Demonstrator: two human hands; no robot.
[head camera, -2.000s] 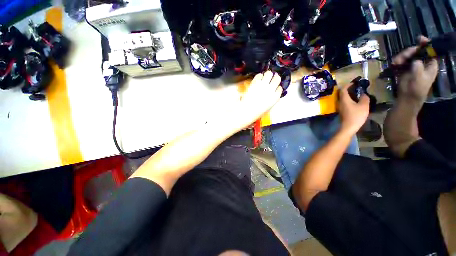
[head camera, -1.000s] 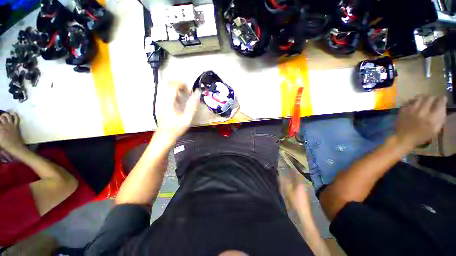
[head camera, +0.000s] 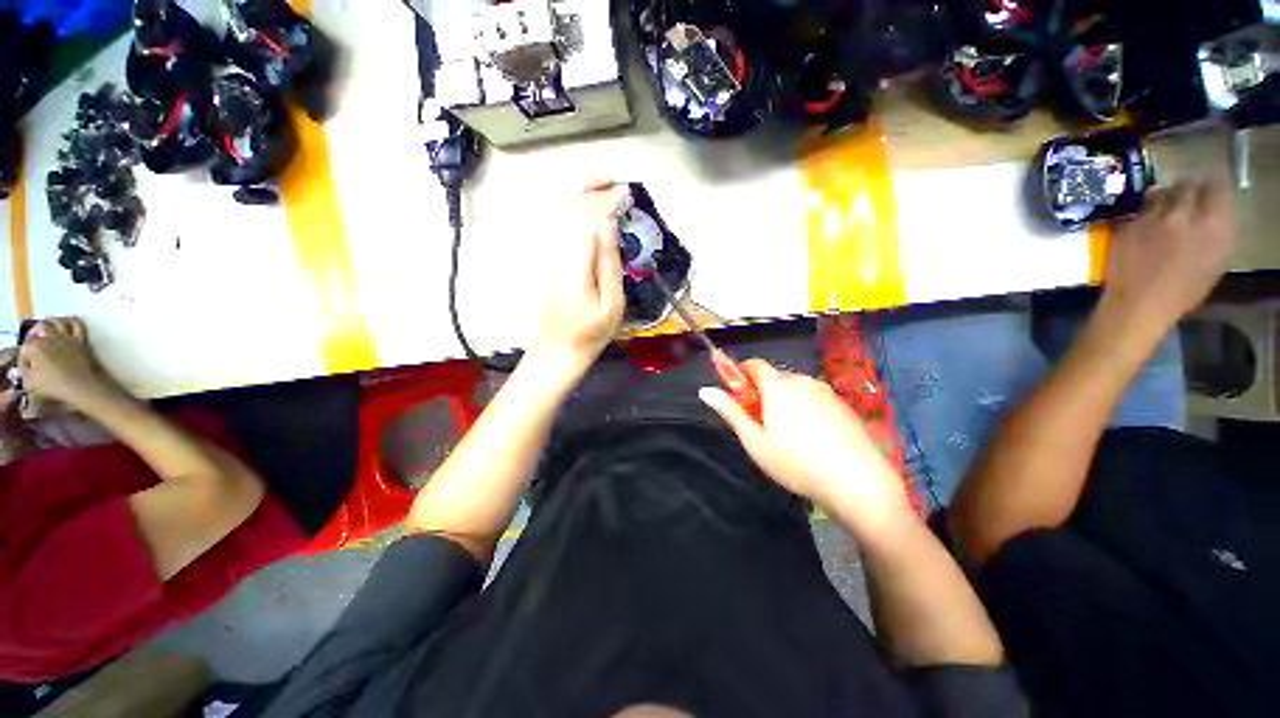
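Observation:
A black housing (head camera: 671, 264) with a round white and dark inside lies at the bench's front edge, in front of me. My left hand (head camera: 597, 274) is at the housing's left side, its fingertips at the upper rim. My right hand (head camera: 800, 428) is shut on a red-handled tool (head camera: 733, 376). The tool's thin metal shaft points up and left, and its tip is at the inside of the housing. Whether the tip touches a part is too small to tell.
A pale metal box (head camera: 562, 118) stands behind, with a black power cord (head camera: 454, 239) beside it. Part-built units (head camera: 699, 84) crowd the back. Small black parts (head camera: 96, 190) lie at left. A neighbour's hand (head camera: 1172, 246) is beside another unit (head camera: 1088, 183) at right; another person sits at left.
My right hand has come up from low beside my lap and now holds the red-handled tool over the housing. My left hand has moved right onto the housing, which is turned more upright.

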